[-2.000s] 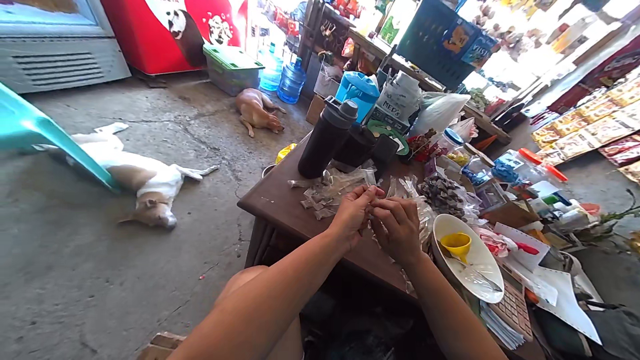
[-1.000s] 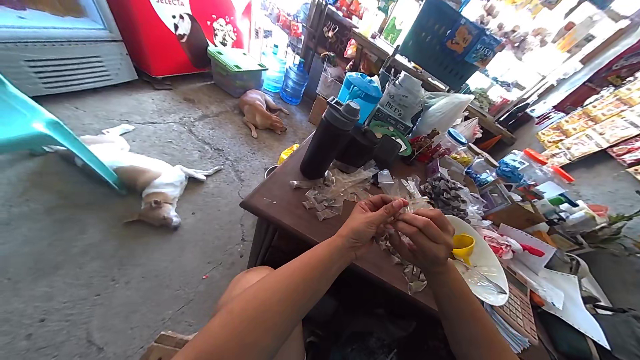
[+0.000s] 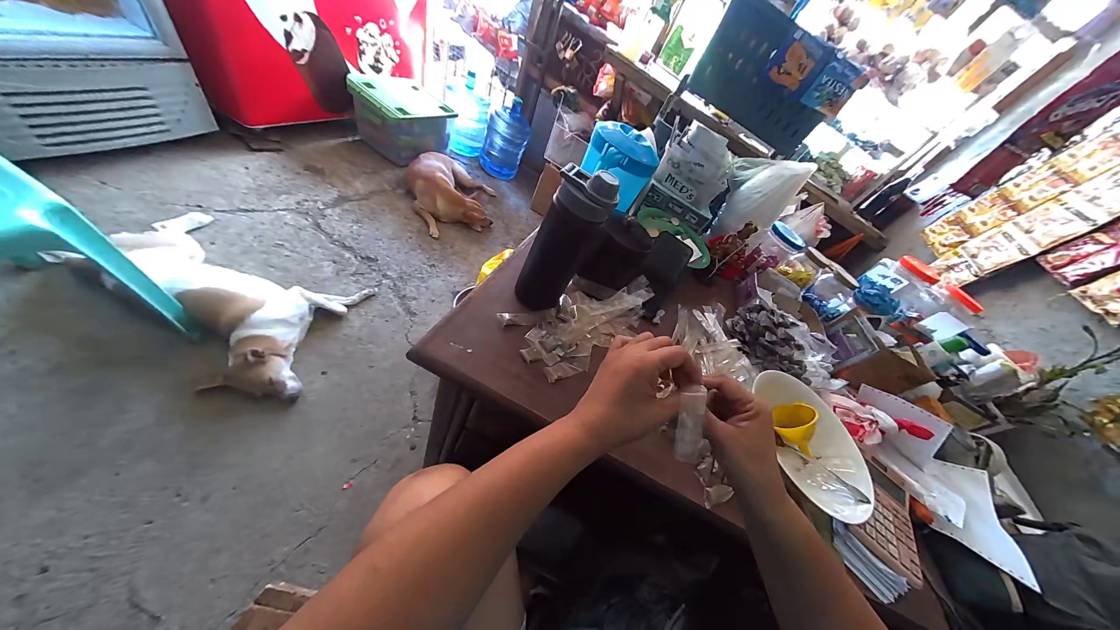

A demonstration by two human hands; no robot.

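Between my two hands, above the edge of the brown table [image 3: 490, 350], is a small clear plastic bag [image 3: 690, 426] that hangs down. My left hand [image 3: 637, 382] pinches its top, and my right hand [image 3: 738, 424] holds its right side. Small clear plastic packets [image 3: 582, 328] lie in a pile beyond my left hand, beside a black tumbler [image 3: 567, 236]. Past my right hand is a white oval dish [image 3: 840, 472] with a yellow funnel [image 3: 795, 424] and a spoon in it. A heap of dark, twisted small packets [image 3: 770, 337] lies behind the dish.
Jars with red lids [image 3: 919, 269], a calculator [image 3: 888, 534] and papers [image 3: 984, 507] crowd the table's right side. A white and tan dog [image 3: 254, 315] lies beside a teal plastic chair [image 3: 87, 227]; a brown dog [image 3: 446, 192] lies farther back, near blue water jugs [image 3: 506, 140].
Both hands have shifted slightly right from where they were two seconds ago. The clear bag now hangs plainly visible between them; before, the fingers mostly covered what they held.
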